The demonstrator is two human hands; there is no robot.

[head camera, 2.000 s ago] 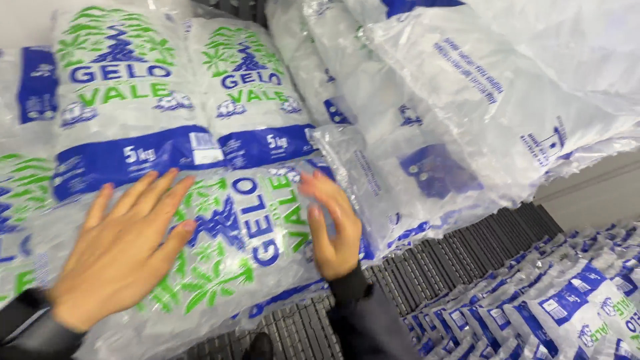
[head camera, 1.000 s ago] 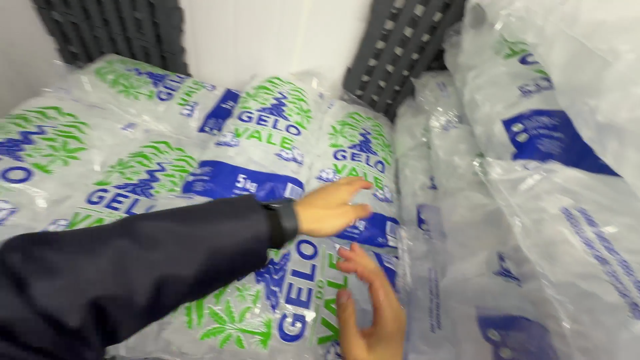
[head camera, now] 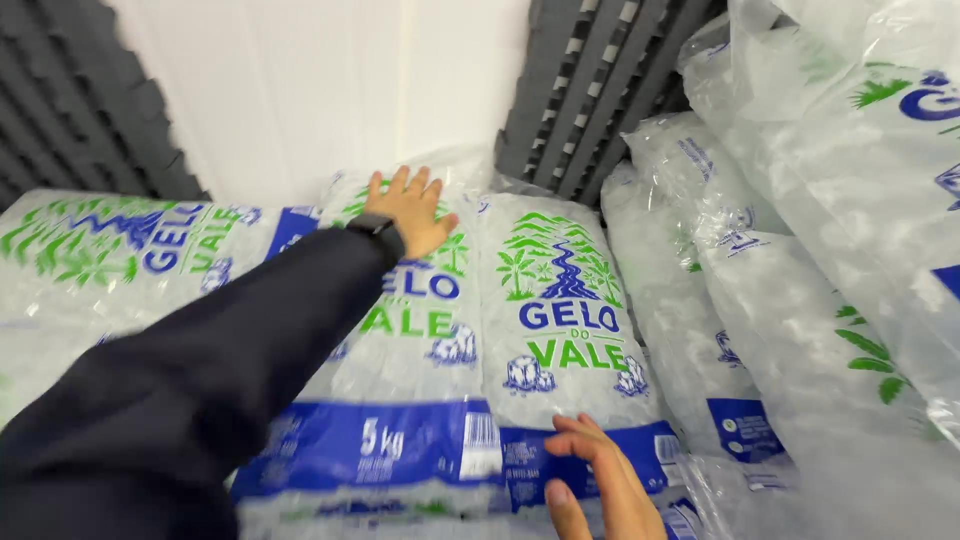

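Observation:
My left hand point(head camera: 411, 214), with a dark band at the wrist, lies palm down with spread fingers on the upper part of a clear plastic ice bag point(head camera: 397, 375) that has green and blue print. Beside it on the right lies a second ice bag point(head camera: 570, 390) of the same kind. Over that bag's blue lower band is my right hand point(head camera: 604, 480), fingers apart and curved, holding nothing; whether it touches the plastic I cannot tell. The left sleeve hides part of the bags below it.
Another ice bag point(head camera: 135, 240) lies sideways at the left. Several ice bags point(head camera: 750, 300) are stacked higher along the right side. Behind the bags stand a white wall panel point(head camera: 322, 90) and dark grey slatted plastic pieces point(head camera: 585, 82), point(head camera: 67, 97).
The left hand has moved from the bags' lower part to the upper part of one bag. The right hand remains low, near the blue band. The view has shifted toward the back wall.

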